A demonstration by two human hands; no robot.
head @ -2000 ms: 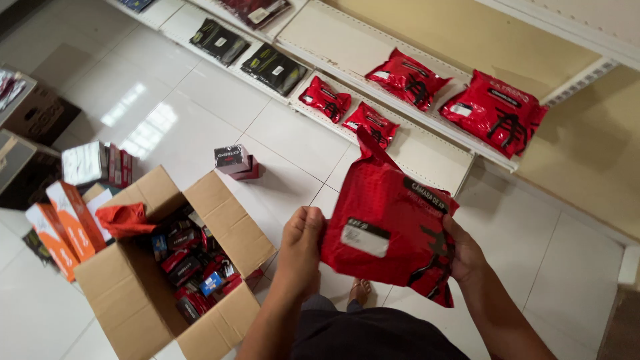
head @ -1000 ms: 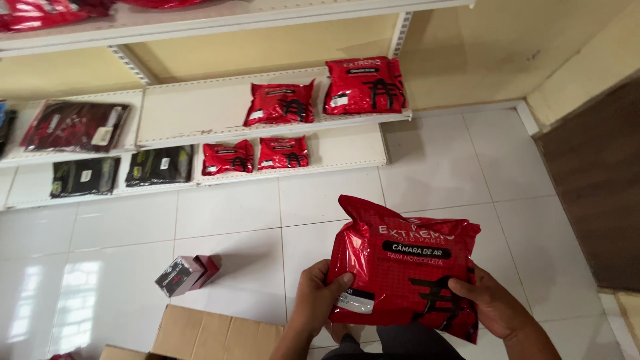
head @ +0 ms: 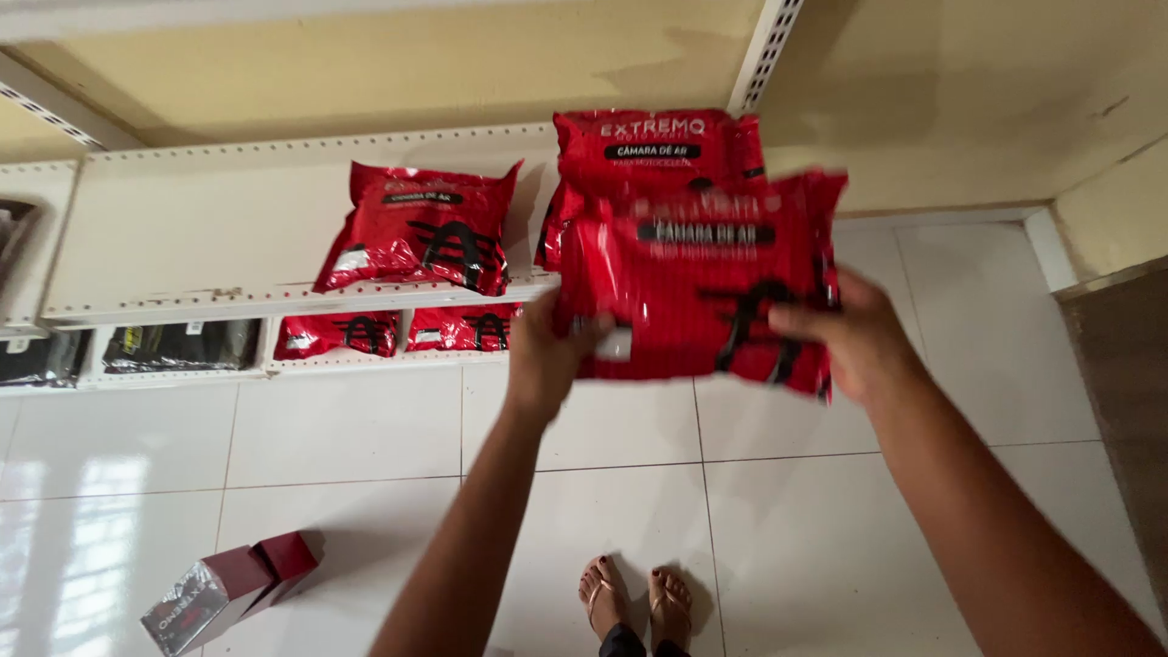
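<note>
A red plastic packet of motorcycle inner tube [head: 684, 301] is held up between both hands, slightly blurred. My left hand [head: 547, 351] grips its lower left corner, thumb on the front near a white label. At the right edge, my right hand [head: 849, 333] holds it with the thumb across the front. Behind the held packet, a similar red packet [head: 652, 151] rests on the shelf's right end, partly covered. Another red packet [head: 429, 228] lies to its left on the same white perforated shelf [head: 219, 214].
On the lower shelf are two small red packets [head: 342, 335] and dark packaged items [head: 182, 345]. Red and grey boxes [head: 228, 589] lie on the tiled floor at lower left. A white slotted upright [head: 766, 55] stands by the wall. My feet in sandals show below.
The held packet has moved up and forward to the shelf, now overlapping the right-hand shelf packet. Two seconds ago it was tilted over the floor. The view has shifted toward the shelves.
</note>
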